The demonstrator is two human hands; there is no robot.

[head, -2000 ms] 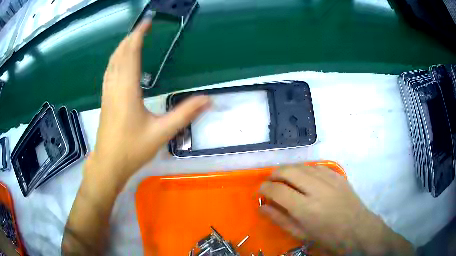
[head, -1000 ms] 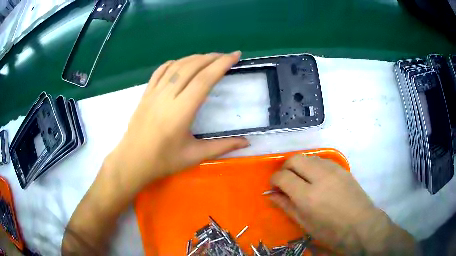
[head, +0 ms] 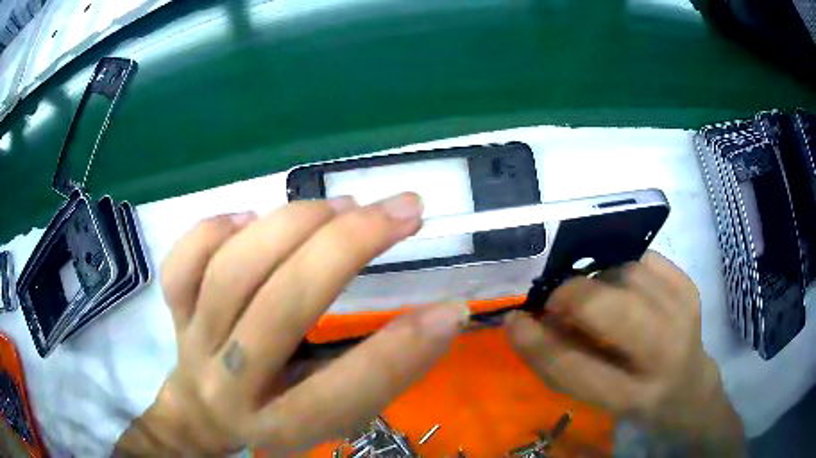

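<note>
My left hand [head: 268,313] grips a phone middle frame [head: 617,228] that is tilted on edge above the orange tray [head: 528,394]. Its silver side rim with a narrow slot faces up. My right hand [head: 617,331] is at the frame's right end, fingers bent at its lower edge; whether a side key is pinched there is hidden. Another phone middle frame [head: 505,183] lies flat on the white cloth behind it. Loose side keys [head: 380,440] lie in a heap at the tray's near part.
A tight stack of frames [head: 756,233] leans at the right. Several slanted frames [head: 85,259] stand at the left. A single frame [head: 94,121] lies on the green belt [head: 403,72]. An orange second parts tray [head: 13,376] shows at the lower left edge.
My left hand has lifted a frame off the lying one and tilted it on edge over the tray. My right hand has come up to it. The belt frame has moved left.
</note>
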